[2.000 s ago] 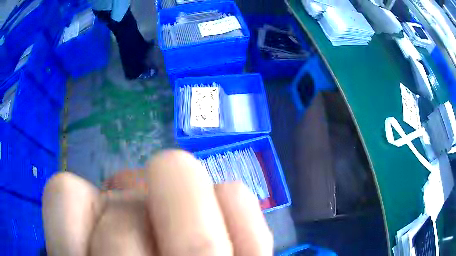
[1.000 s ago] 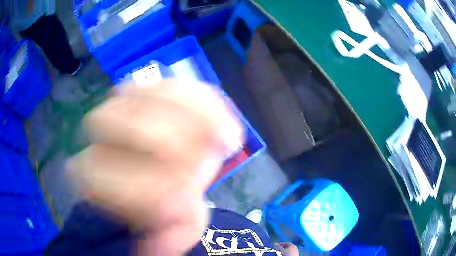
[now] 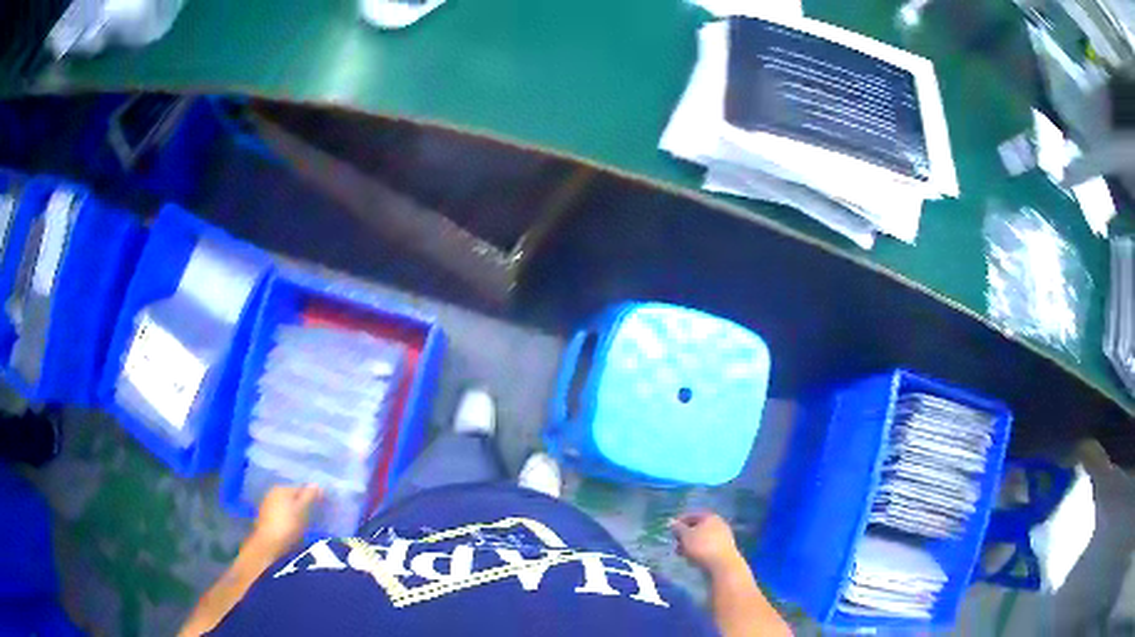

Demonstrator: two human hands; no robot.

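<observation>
My left hand (image 3: 289, 510) is small and blurred at the near edge of a blue tote (image 3: 421, 404) holding tight rows of bagged flat pieces (image 3: 317, 404), with red at its side. Its fingers overlap the near end of the pieces; whether they grip anything cannot be told. My right hand (image 3: 706, 538) hangs over the floor, between the light blue stool (image 3: 682, 396) and the right-hand tote, loosely curled with thumb apart and nothing visible in it.
The green bench (image 3: 548, 93) bears a black printed panel (image 3: 828, 100) on white sheets and clear bags (image 3: 1036, 276). Another tote (image 3: 797, 498) with flat pieces stands right of the stool. At left, a tote holds a handwritten sheet (image 3: 162, 371). A dark-clothed leg shows at far left.
The view has swung right and down. The large blurred hand near the camera is gone; both hands now show low and farther away. The stool and right-hand tote are now in full view.
</observation>
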